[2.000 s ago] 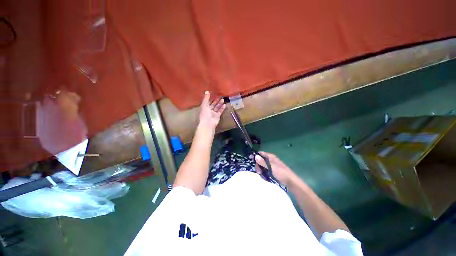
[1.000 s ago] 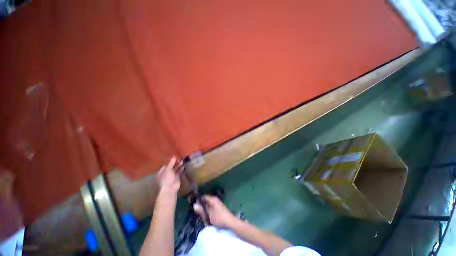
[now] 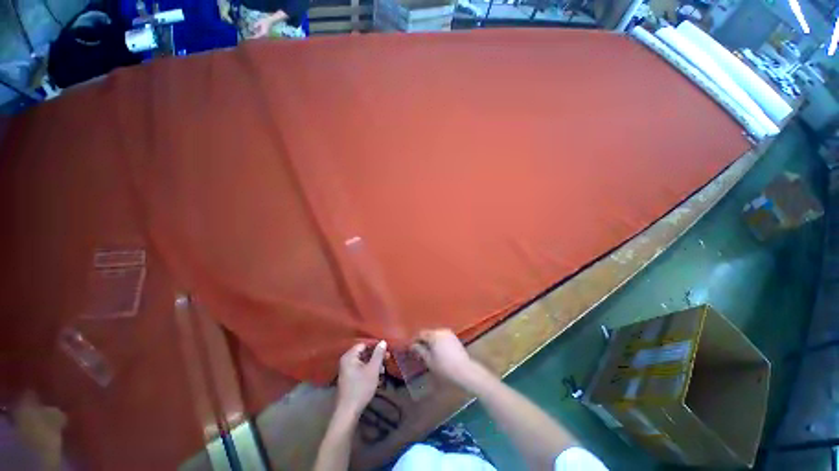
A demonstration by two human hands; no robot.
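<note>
Wide rust-orange cloth (image 3: 478, 166) covers most of the table, with a thin dark line along its near right edge. My left hand (image 3: 361, 373) pinches the cloth's near edge between thumb and fingers. My right hand (image 3: 442, 354) is just to its right, fingers closed on the same edge, beside a small clear piece (image 3: 410, 366). The shears (image 3: 379, 419) lie on the table below my hands with their black loop handles showing; their blades are hidden. Two clear plastic templates (image 3: 120, 285) (image 3: 86, 357) lie on the left cloth.
Metal guide rails (image 3: 225, 442) cross the near left table edge. White rolls (image 3: 713, 78) lie at the far right end. Open cardboard box (image 3: 644, 368) and another box (image 3: 782, 204) stand on the green floor. A person's hands show at the far side. A blurred hand-like shape is lower left.
The view has lifted to show the far side. The shears have left my right hand and lie on the table. My right hand has moved up to the cloth edge beside my left.
</note>
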